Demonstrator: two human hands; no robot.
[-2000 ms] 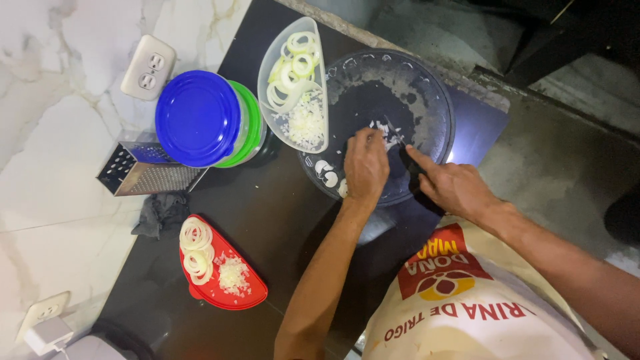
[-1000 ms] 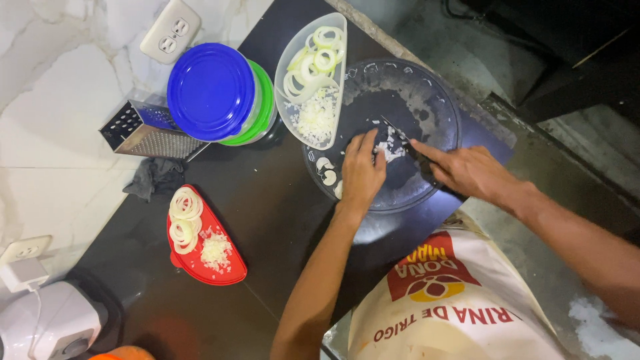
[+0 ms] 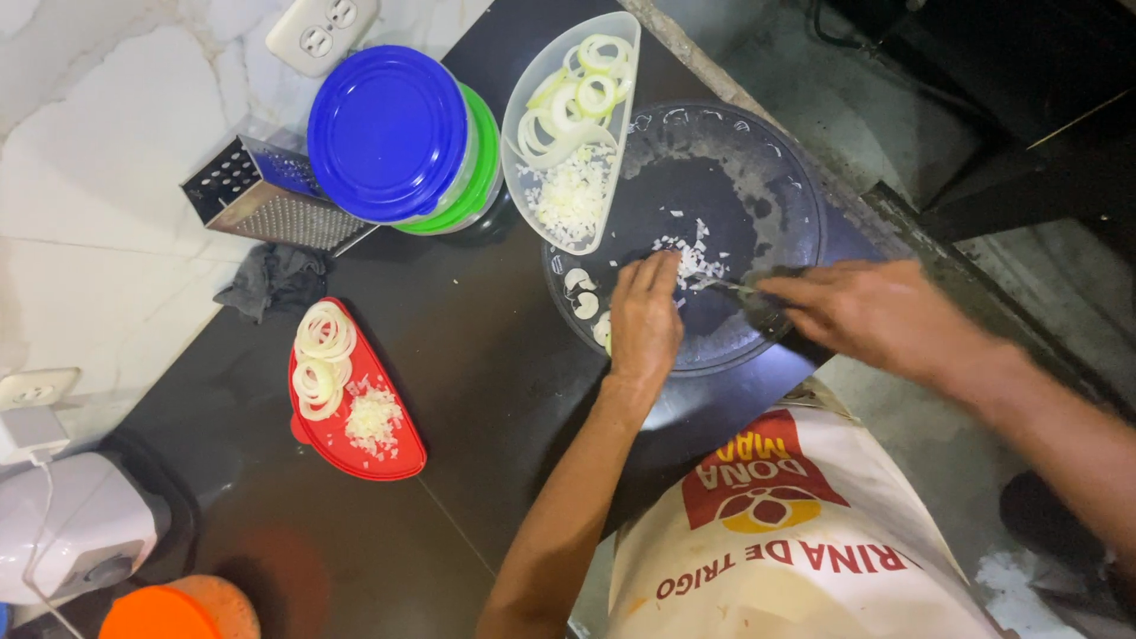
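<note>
My right hand (image 3: 852, 311) grips the handle of a knife (image 3: 732, 286), whose blade lies low over a round dark board (image 3: 754, 195). Finely chopped onion (image 3: 697, 257) is beside the blade. My left hand (image 3: 650, 311) rests on the board at the left of the pile, fingers bent; whether something is under the fingertips is hidden. Small white onion pieces (image 3: 586, 305) lie at the board's left edge. A clear half-round container (image 3: 628, 98) overlaps the board's upper left, with onion rings (image 3: 596, 94) and chopped onion (image 3: 572, 197) in it.
A red half-round lid (image 3: 342, 444) holds onion rings and chopped onion. Behind it are a dark cloth (image 3: 275, 282), a metal box grater (image 3: 284, 200) and stacked tubs with a blue lid (image 3: 388, 133). A white appliance (image 3: 75, 528) and an orange lid (image 3: 160, 614) are at lower left.
The knife blade has tilted from pointing up and left to pointing left, low by the chopped onion. My left hand stays beside the pile.
</note>
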